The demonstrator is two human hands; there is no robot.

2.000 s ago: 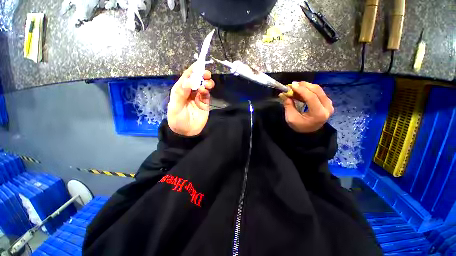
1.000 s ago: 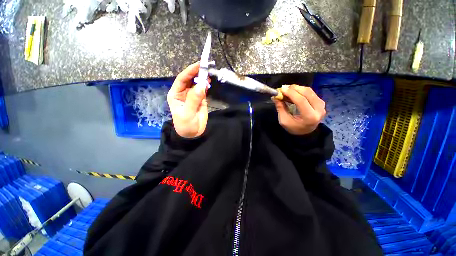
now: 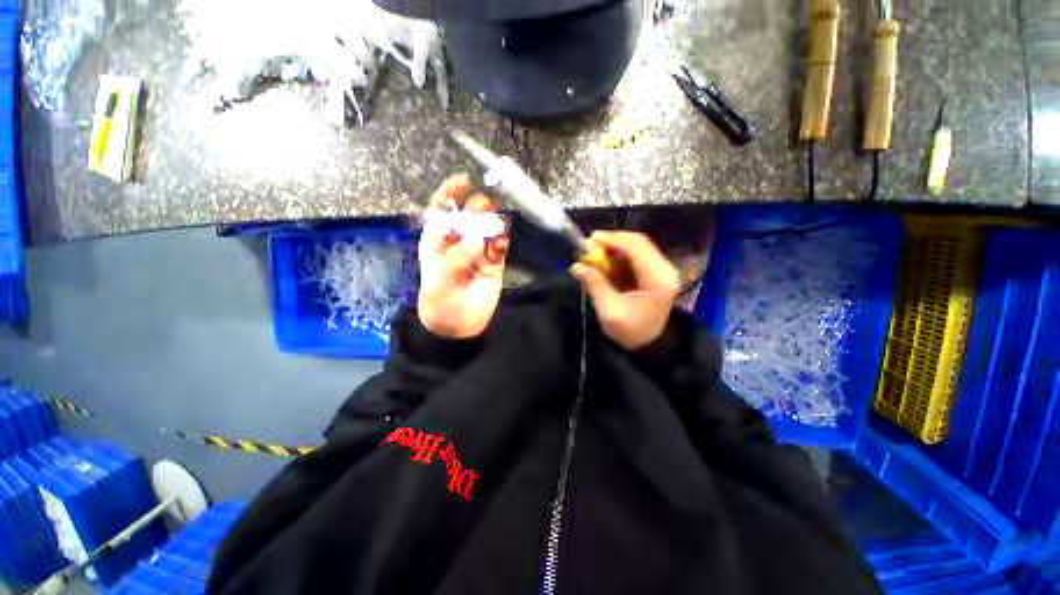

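Observation:
My left hand (image 3: 463, 273) holds a small white moulded plastic part (image 3: 477, 224) between thumb and fingers, just in front of the bench edge; the part is blurred. My right hand (image 3: 631, 287) grips the yellowish handle of a trimming tool (image 3: 529, 198). Its pale wrapped shaft points up and to the left, its tip above the bench edge. The tip lies beyond the fingers of my left hand; blur hides whether shaft and part touch.
The speckled grey bench (image 3: 267, 186) bears a white heap of parts (image 3: 314, 47), a dark round device (image 3: 541, 64), black nippers (image 3: 715, 107) and two wooden-handled irons (image 3: 819, 70). Below the edge are a left blue bin (image 3: 285, 314), a right blue bin (image 3: 854, 360) and a yellow crate (image 3: 924, 337).
My right hand and the tool have moved left, and the shaft slants more steeply. The white part has turned in my left hand and no longer points up. The view has shifted, showing more bench.

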